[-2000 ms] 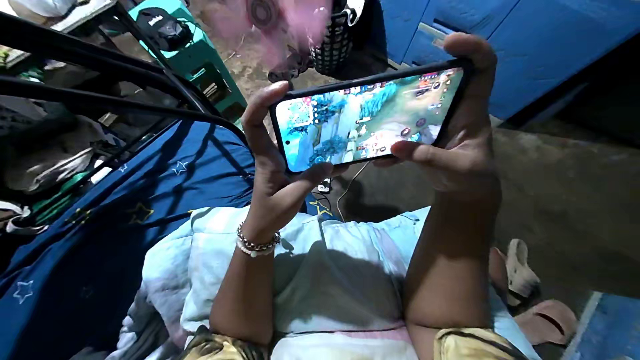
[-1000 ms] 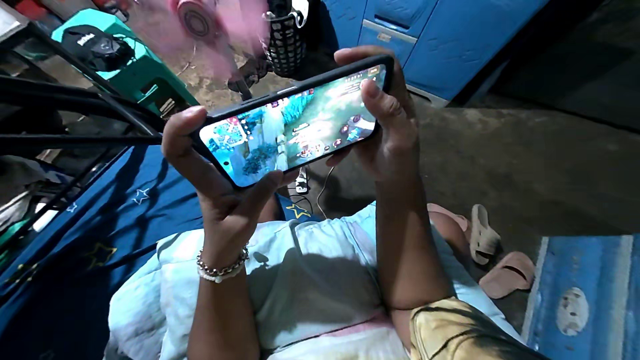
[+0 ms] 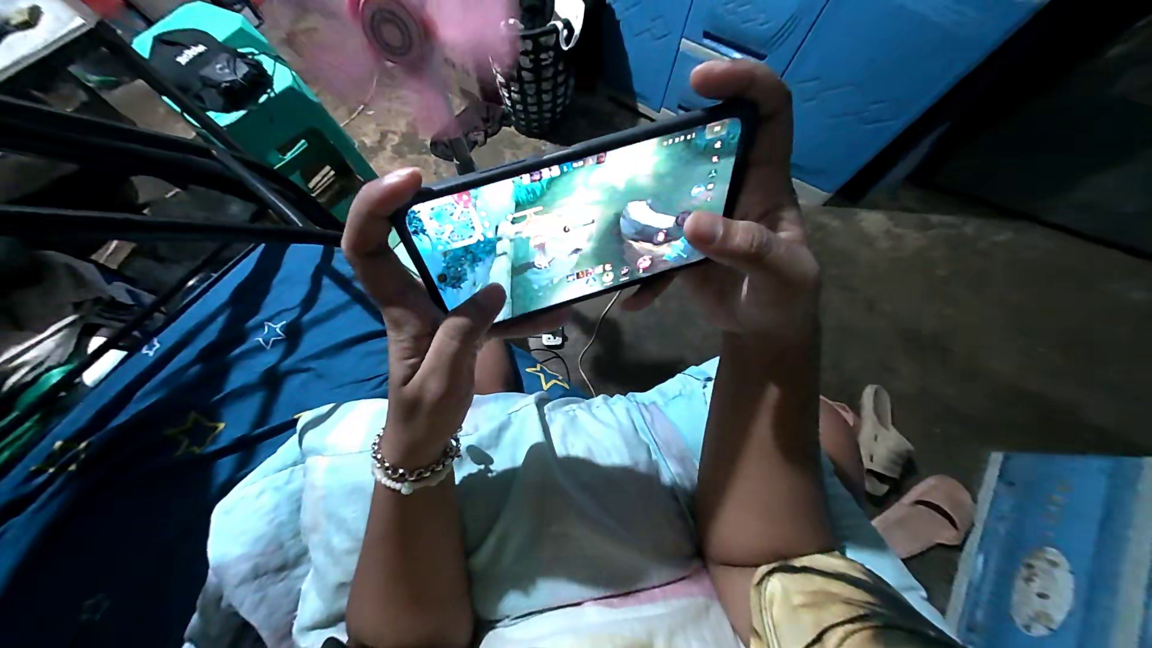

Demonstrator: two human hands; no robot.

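A smartphone (image 3: 576, 216) in a dark case, held sideways and tilted up to the right, shows a lit video game. My left hand (image 3: 423, 297) grips its left end, the index finger at the top corner and the thumb on the lower edge of the screen. At the other end, my right hand (image 3: 756, 216) holds the phone, its thumb over the right part of the screen. Beaded bracelets (image 3: 416, 468) circle my left wrist. Beneath my forearms, a pale blue pillow or folded blanket (image 3: 576, 504) lies across my lap.
A pink fan (image 3: 391, 31) stands ahead, beside a black-and-white basket (image 3: 537, 81). A black cap (image 3: 207, 72) rests on a green stool (image 3: 306, 135). Blue drawers (image 3: 864, 90) stand beyond. Black metal rails (image 3: 162, 225) cross the left. Sandals (image 3: 927, 517) lie near a blue box-like object (image 3: 1053, 549).
My right thumb has moved from the lower screen edge two seconds ago, up over the screen's right side, and now lies lower than one second ago. The game picture has changed.
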